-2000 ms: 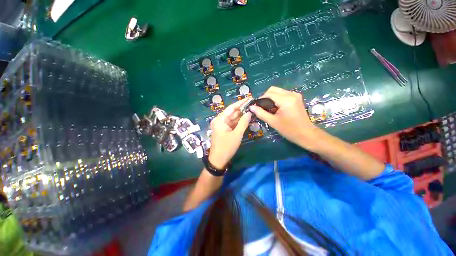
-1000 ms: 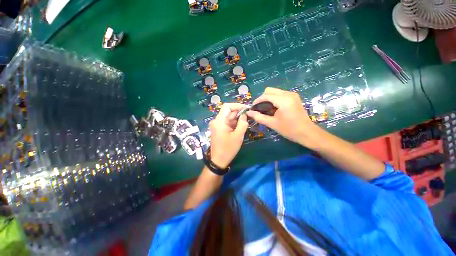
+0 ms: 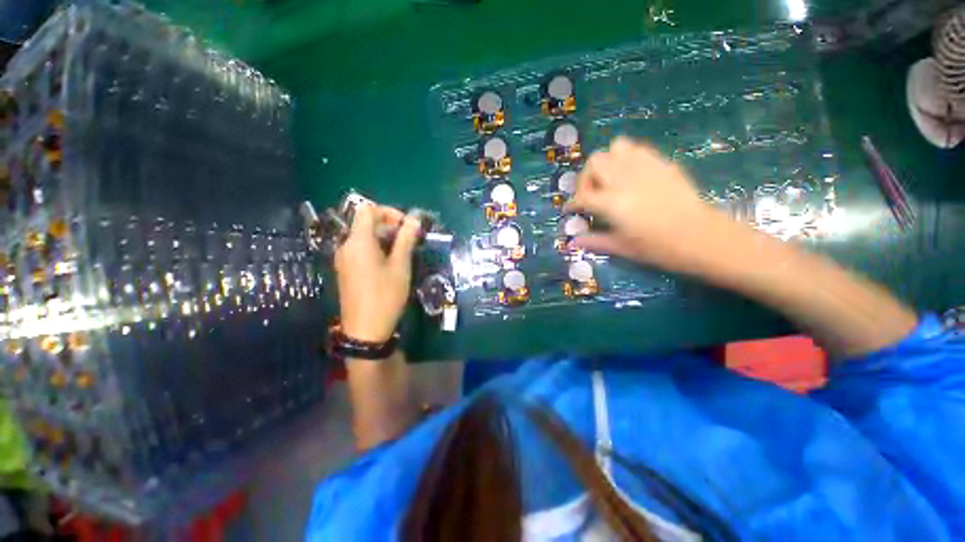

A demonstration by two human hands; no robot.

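Note:
Round-disc subassemblies (image 3: 493, 156), pale grey with orange-gold parts, sit in two columns in the clear blister tray (image 3: 730, 116). My right hand (image 3: 640, 201) is blurred above the second column and partly covers its middle discs; its fingertips are together, and what they hold cannot be told. My left hand (image 3: 372, 277) is at the loose pile of silver-white modules (image 3: 436, 292), left of the tray. Its thumb and fingers are on a module there, partly hidden by the fingers. A white tab (image 3: 450, 318) sticks out at the pile's lower end.
Stacked blister trays (image 3: 180, 265) stand tall at the left. Pinkish tweezers (image 3: 887, 182) lie right of the tray, below a desk fan (image 3: 939, 101). A red bin (image 3: 776, 362) shows below the bench edge. A small shiny piece (image 3: 661, 15) lies at the far side.
My hands have parted: the left moved left to the pile, the right now hovers over the disc columns. The dark part is no longer seen between them. The view has shifted.

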